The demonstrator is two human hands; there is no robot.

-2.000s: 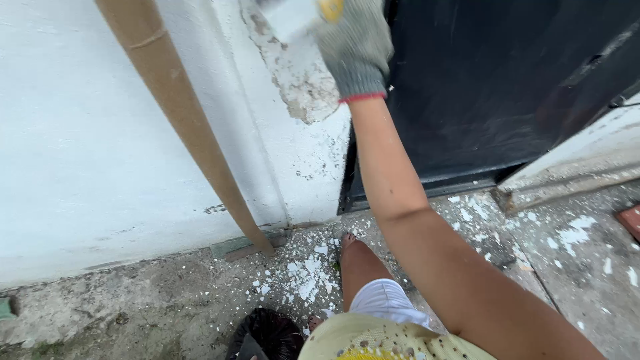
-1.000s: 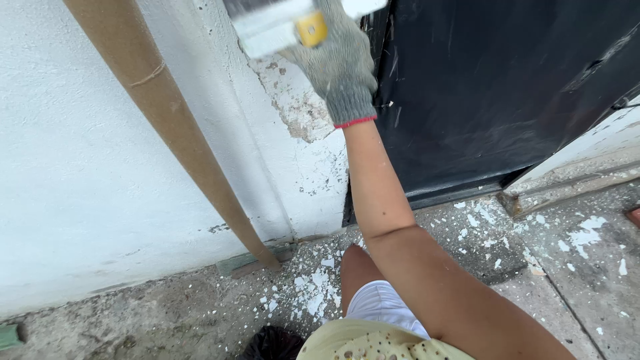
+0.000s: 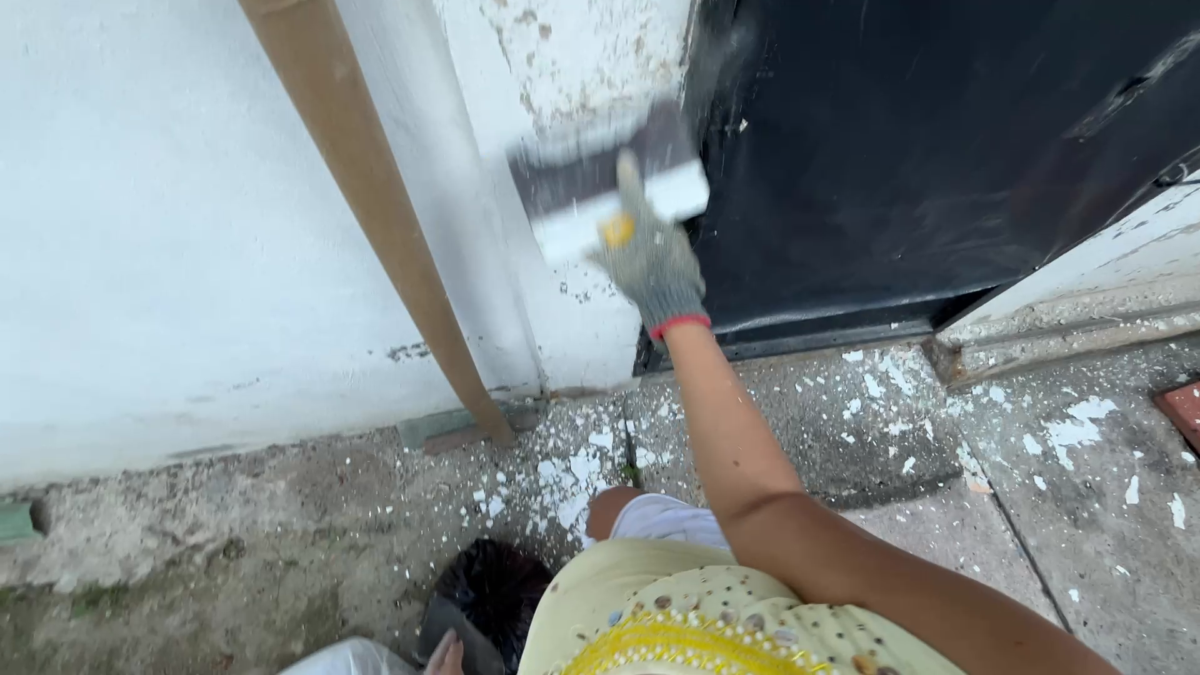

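My right hand, in a grey knit glove with a red cuff, is closed on a wide scraper with a dark, motion-blurred blade, a white body and a yellow part. One finger lies extended along the blade. The scraper is at the white wall, over the lower end of a patch of peeling paint, beside the black door. At the bottom edge, fingertips show beside a black plastic bag; whether they are my left hand's, and what it does, cannot be told.
A brown pole leans against the wall on the left. White paint flakes lie over the concrete floor and the door step. A low ledge runs right of the door, with a reddish block at the right edge.
My right hand has moved down the wall with the scraper, from above the peeled patch to its lower end. More of the scraper and the patch now shows.
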